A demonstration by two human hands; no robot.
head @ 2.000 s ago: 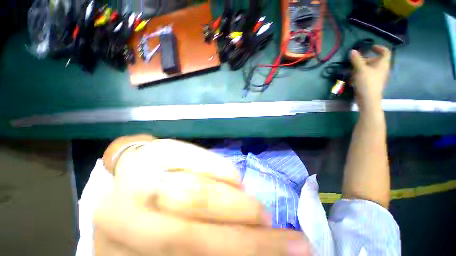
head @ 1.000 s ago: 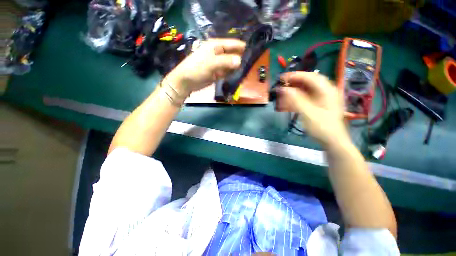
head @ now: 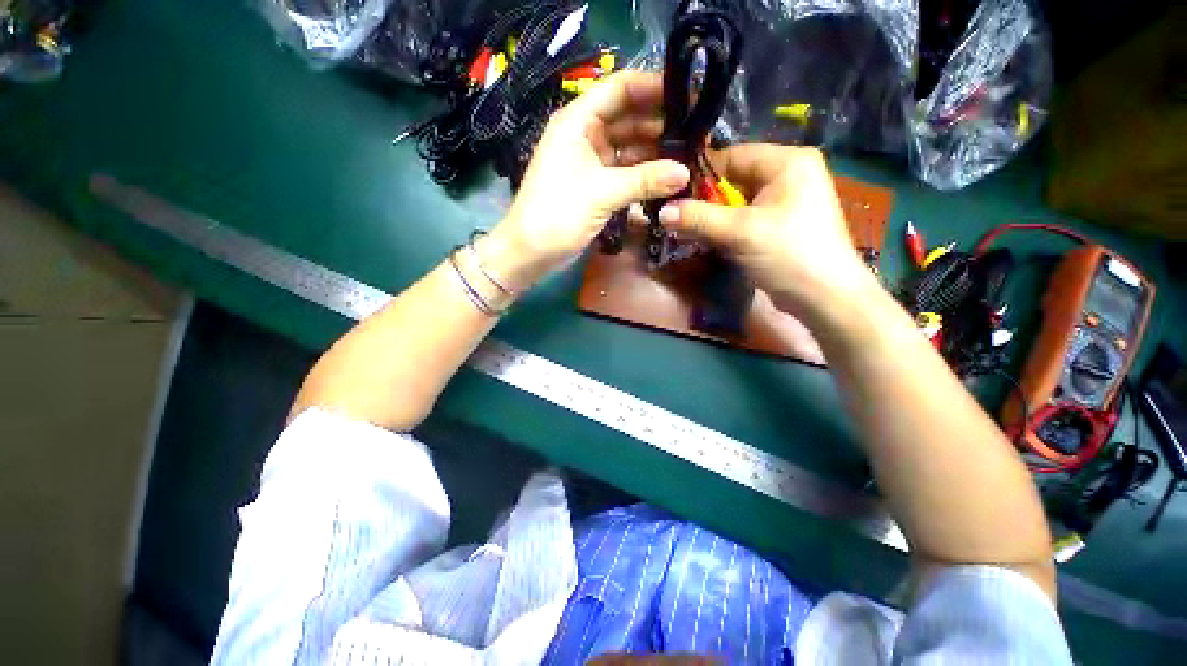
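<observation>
My left hand [head: 579, 182] holds a coiled black AV cable [head: 700, 78] upright between thumb and fingers, above the orange-brown test board [head: 638, 293]. My right hand [head: 768, 221] grips the cable's lower end, where yellow and red RCA plugs [head: 725, 193] show between the hands. Small dark sockets on the board lie just below my fingertips. Whether a plug touches a socket is hidden by my fingers. A dark box on the board is partly behind my right hand.
A steel rule [head: 599, 414] runs along the bench edge. A multimeter [head: 1091, 345] with red leads lies at right, beside a cable bundle [head: 961, 306]. Another cable bundle [head: 501, 98] lies behind my left hand. Clear plastic bags [head: 833, 98] lie behind the board.
My right hand came from the right to the cable's plug end and met my left hand over the board. The coil is now held more upright. The view has shifted.
</observation>
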